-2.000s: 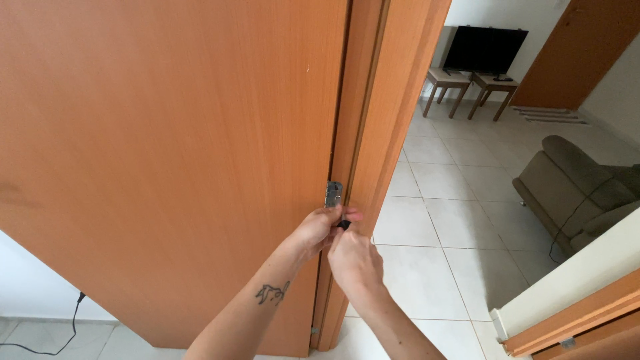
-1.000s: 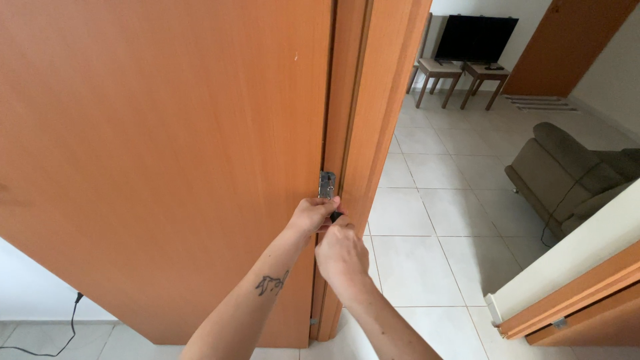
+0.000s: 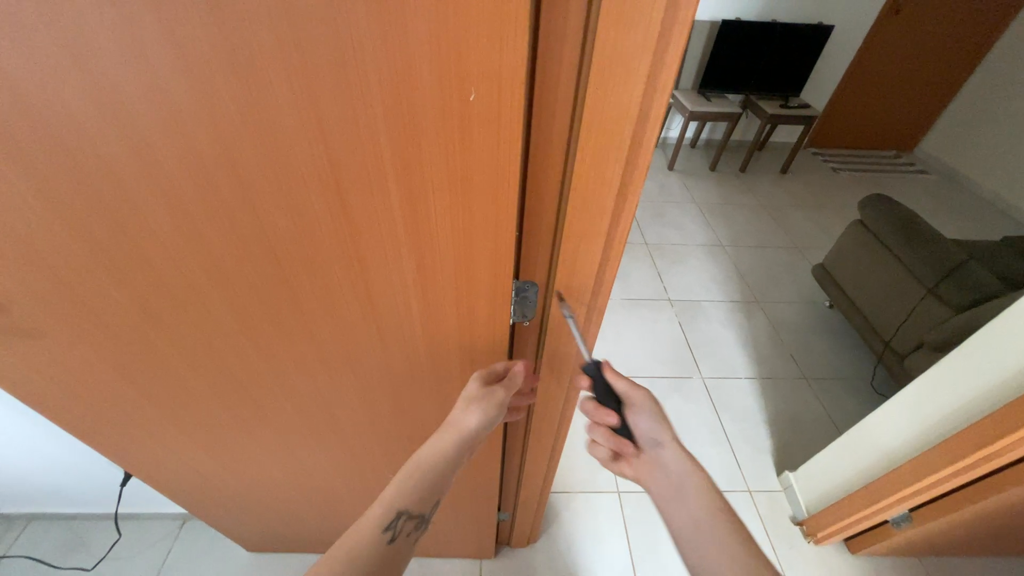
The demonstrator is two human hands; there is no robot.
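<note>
My right hand (image 3: 628, 420) is closed around the black handle of a screwdriver (image 3: 578, 332); its metal shaft points up and left past the wooden door frame (image 3: 620, 160). Just below a metal hinge (image 3: 525, 302), my left hand (image 3: 502, 390) is at the gap between the wooden door (image 3: 320, 240) and the frame. Its fingers are curled and blurred, and whether they hold something small cannot be told. The hinge leaf shows several holes or screw heads. A second hinge (image 3: 503, 517) sits lower down the same gap.
Beyond the frame, a television (image 3: 766, 58) stands on two small tables (image 3: 708, 104). A sofa (image 3: 920, 288) is on the tiled floor at the right. Another wooden frame (image 3: 920, 472) is at lower right, and a black cable (image 3: 118, 516) lies at lower left.
My right hand has moved right, away from the hinge and my left hand, and the screwdriver's shaft now shows. My left hand has moved down from the hinge, which is now uncovered.
</note>
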